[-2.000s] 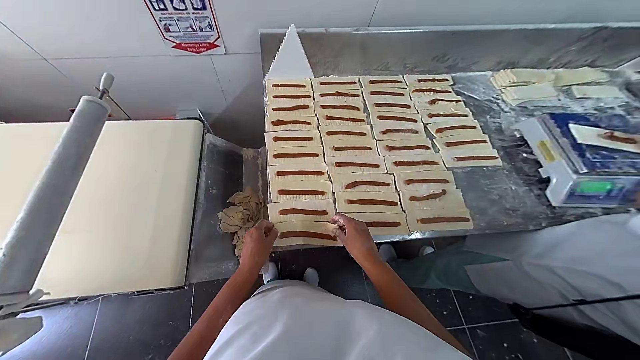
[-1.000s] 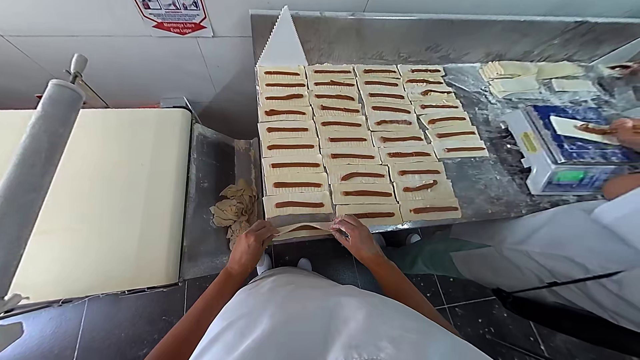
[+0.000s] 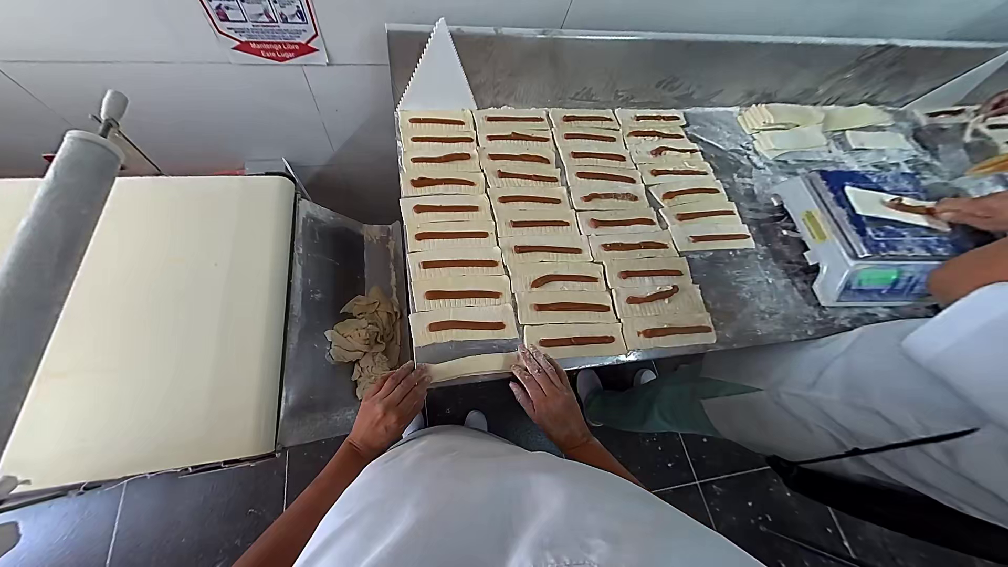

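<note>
A folded or rolled strip of dough (image 3: 474,365) lies along the front edge of the metal table, its brown filling hidden inside. My left hand (image 3: 394,402) rests at its left end and my right hand (image 3: 543,386) at its right end, both with fingertips on the dough. Beyond it, past a strip of bare metal, lies a flat dough rectangle (image 3: 496,334) with a line of brown filling. Several more such rectangles (image 3: 581,352) cover the table in four overlapping columns.
Crumpled dough scraps (image 3: 366,335) lie left of my work. Farther left is a dough sheeter's belt (image 3: 181,315) with a roller (image 3: 59,260). A white toothed scraper (image 3: 439,71) leans at the back. At right, a co-worker's hand (image 3: 976,213) holds filled dough over a scale (image 3: 874,268); stacked dough pieces (image 3: 780,118) lie behind.
The front-left dough piece lay flat with its filling showing; it was then lifted at the edge and is now a narrow closed strip. A co-worker's hand has come in over the scale.
</note>
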